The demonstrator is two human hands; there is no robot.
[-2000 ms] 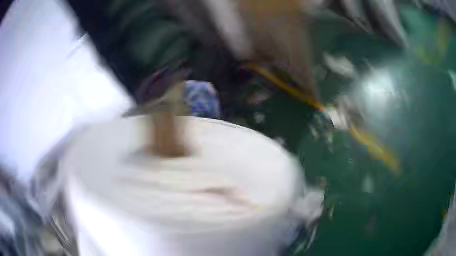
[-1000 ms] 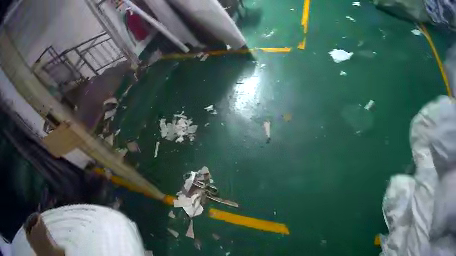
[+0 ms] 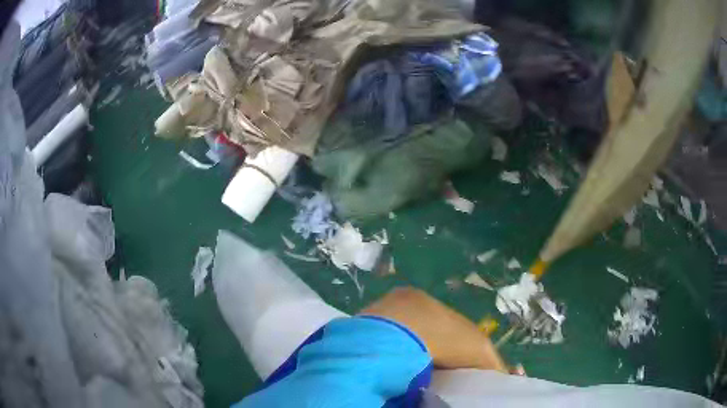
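Observation:
Neither of my hands shows. A blue sleeve with dark blue trim (image 3: 351,362) enters at the bottom centre. What looks like a bent bare arm (image 3: 438,327) shows beside it, its hand end hidden. A long white shape, probably a white fabric roll (image 3: 259,299), lies across the bottom, partly covered by the sleeve. A white length (image 3: 574,394) continues at the bottom right. Its far end and any grip on it are hidden.
Green floor with scattered scraps (image 3: 530,307). Crumpled brown paper (image 3: 279,64) and a short white roll (image 3: 259,183) lie ahead, beside green cloth (image 3: 398,171). Cloudy plastic-wrapped bulk (image 3: 119,311) stands at left. A long pale wooden edge (image 3: 630,159) is at upper right.
The view has swung to the left-hand wrapped pile and brown paper. The roll's round end has left view; the blue sleeve and the long white shape have come in.

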